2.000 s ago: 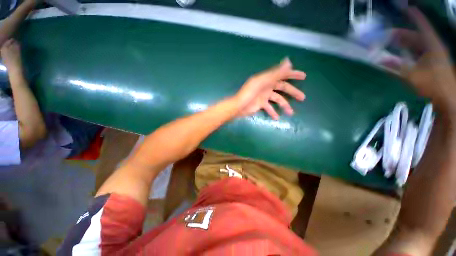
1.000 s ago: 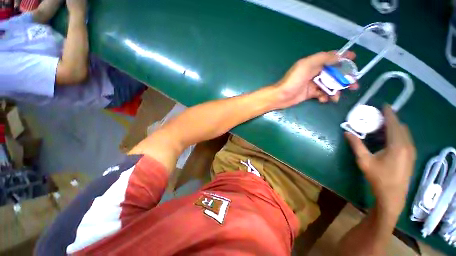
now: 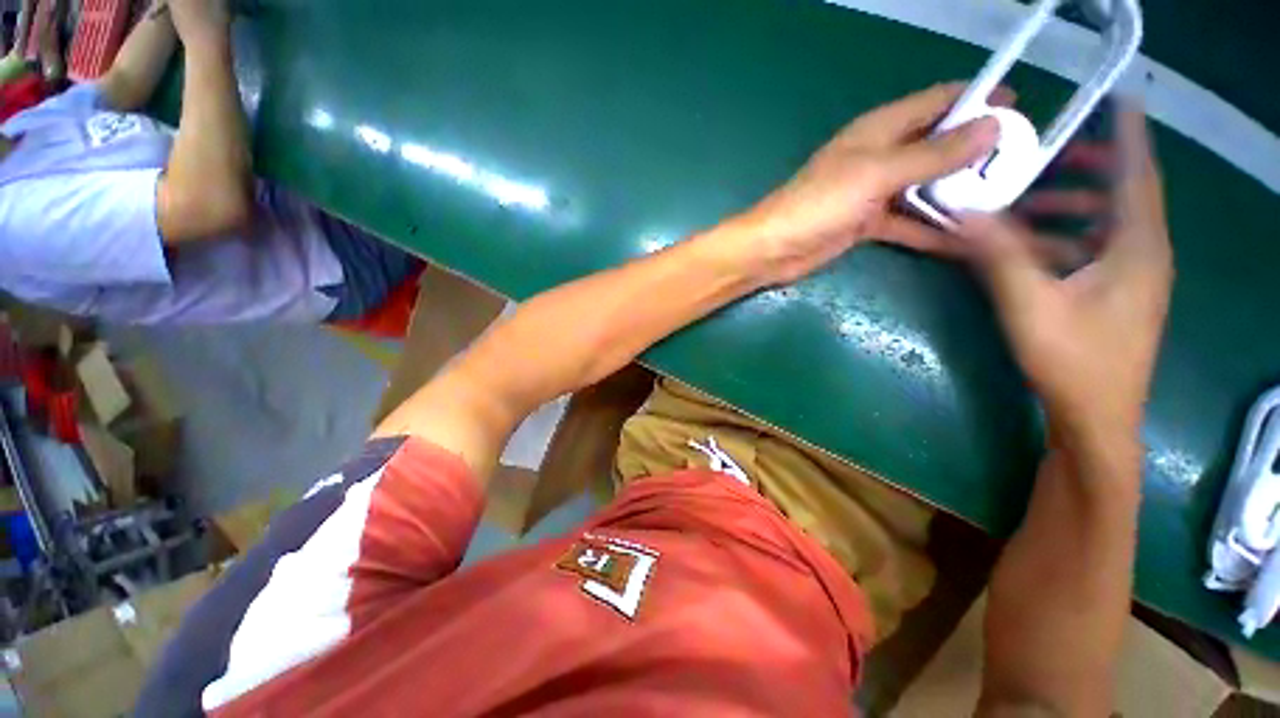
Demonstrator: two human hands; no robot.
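A white loop unit point(image 3: 1005, 157) is held over the green bench at the upper right, its round cover facing up and its loop pointing up and right, cut by the frame's top edge. My left hand point(image 3: 898, 161) is shut on its wide end, with the thumb on the round cover. My right hand point(image 3: 1074, 274) is blurred, just right of and below the unit, fingers spread. Its fingertips are near the unit; whether they touch it is unclear. No blue strip shows on this face.
White loop units point(image 3: 1249, 512) stand clustered at the right edge of the green bench point(image 3: 562, 84). A pale rail point(image 3: 1207, 119) crosses the upper right. A person in a light shirt point(image 3: 105, 197) sits at the left. Cardboard point(image 3: 456, 337) lies below the bench edge.
The two loop units, one in each hand, now show as one white outline in my left hand. My right hand has moved up beside it. The blue band is no longer visible. The view has shifted.
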